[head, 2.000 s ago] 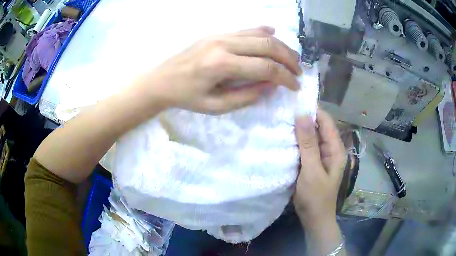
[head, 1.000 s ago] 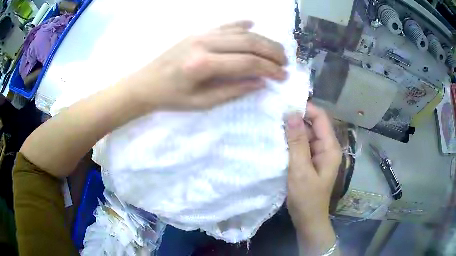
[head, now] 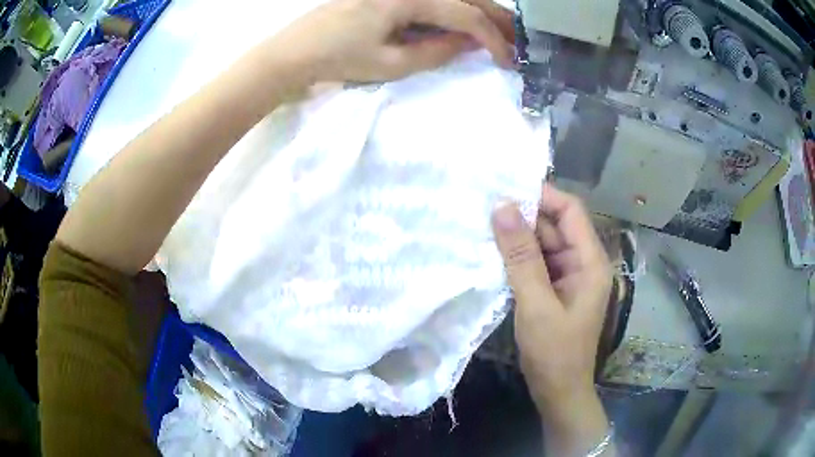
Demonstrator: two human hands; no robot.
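Note:
A white garment piece (head: 357, 241) lies over the front table edge in the middle and hangs down, with a frayed rim and loose threads. My right hand (head: 558, 277) pinches its right edge between thumb and fingers. My left hand (head: 411, 36) is at the top, reaching across, its fingertips on or just over the cloth near the machine; whether it grips cannot be told. The overlock machine (head: 657, 170) stands right of the cloth. Its dark presser area (head: 534, 89) meets the cloth's edge; the needle is not distinguishable.
Thread snips (head: 695, 308) lie on the table at the right. Ribbed tension dials (head: 733, 52) line the machine top. A blue basket (head: 96, 125) with purple cloth (head: 76, 94) is at upper left. White cut pieces (head: 223, 406) fill a blue crate (head: 168, 366) below.
My left hand has moved up and away, uncovering more cloth. The garment's lower part has shifted and folded. My right hand stays at the right edge, slightly left of where it was.

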